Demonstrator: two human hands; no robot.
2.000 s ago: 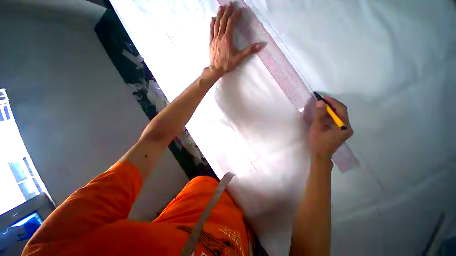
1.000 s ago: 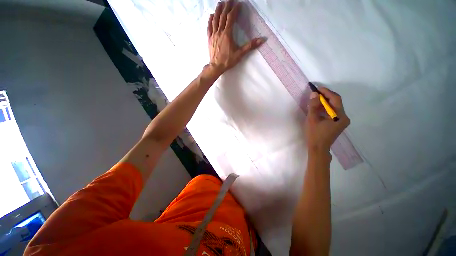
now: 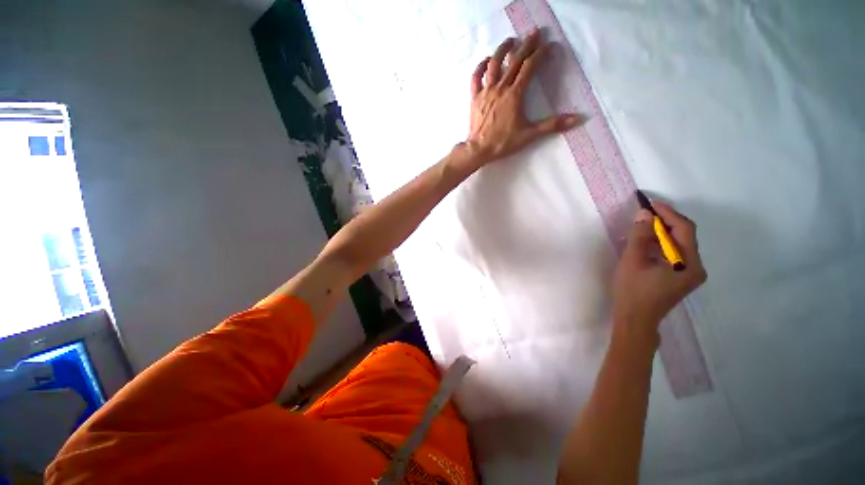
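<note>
A large white sheet point(image 3: 531, 313) with faint drawn lines covers the table. A clear pinkish ruler point(image 3: 590, 142) lies on it, running from the upper middle down to the right. My left hand point(image 3: 507, 104) lies spread on the sheet, its fingertips and thumb pressing on the ruler's upper part. My right hand point(image 3: 659, 260) holds a yellow pen point(image 3: 668, 244) with a black tip. The tip is at the ruler's right edge. My right hand covers part of the ruler.
A pale tape measure point(image 3: 432, 417) hangs over my orange shirt near the table's edge. White scraps point(image 3: 341, 175) lie on green material below the table's left edge. A bright window point(image 3: 43, 218) and a grey object with a blue part stand at the left.
The whole view has shifted and turned, so the sheet, ruler and hands appear further right. My left hand still presses the ruler and my right hand still holds the pen at its edge.
</note>
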